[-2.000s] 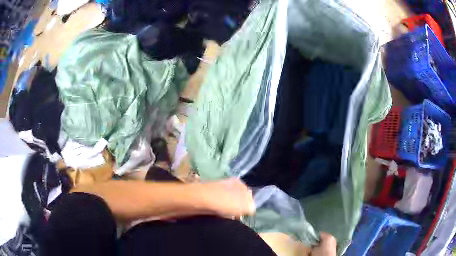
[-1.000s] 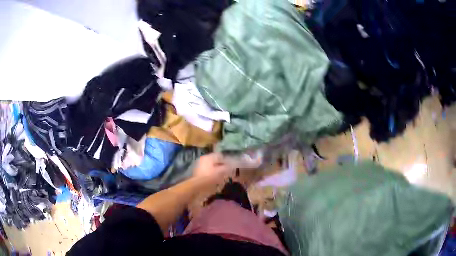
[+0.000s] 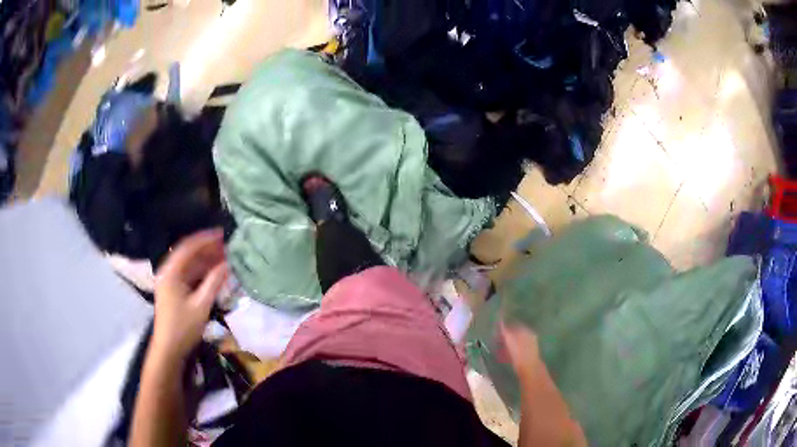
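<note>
A lumpy green woven sack (image 3: 297,131) lies on the pile, with my dark-shod foot (image 3: 328,205) on top of it. A second green sack (image 3: 603,323) lies slumped at the right, its mouth with a whitish liner edge turned to the lower right. My left hand (image 3: 197,275) is at the left sack's lower left edge, blurred, fingers apart, holding nothing visible. My right hand (image 3: 516,345) is at the near left side of the right sack, blurred; whether it grips the cloth cannot be told.
Dark garment bundles (image 3: 489,79) are heaped beyond the sacks. A dark and light-blue pile (image 3: 157,175) lies at the left, above a white table surface (image 3: 61,306). Blue crates (image 3: 776,271) and a red one (image 3: 782,197) stand at the right edge. The floor is beige (image 3: 690,140).
The open sack full of dark bundles now lies slumped at the right, its inside hidden. The view has turned, my foot is on the other sack, and both hands are now apart in view.
</note>
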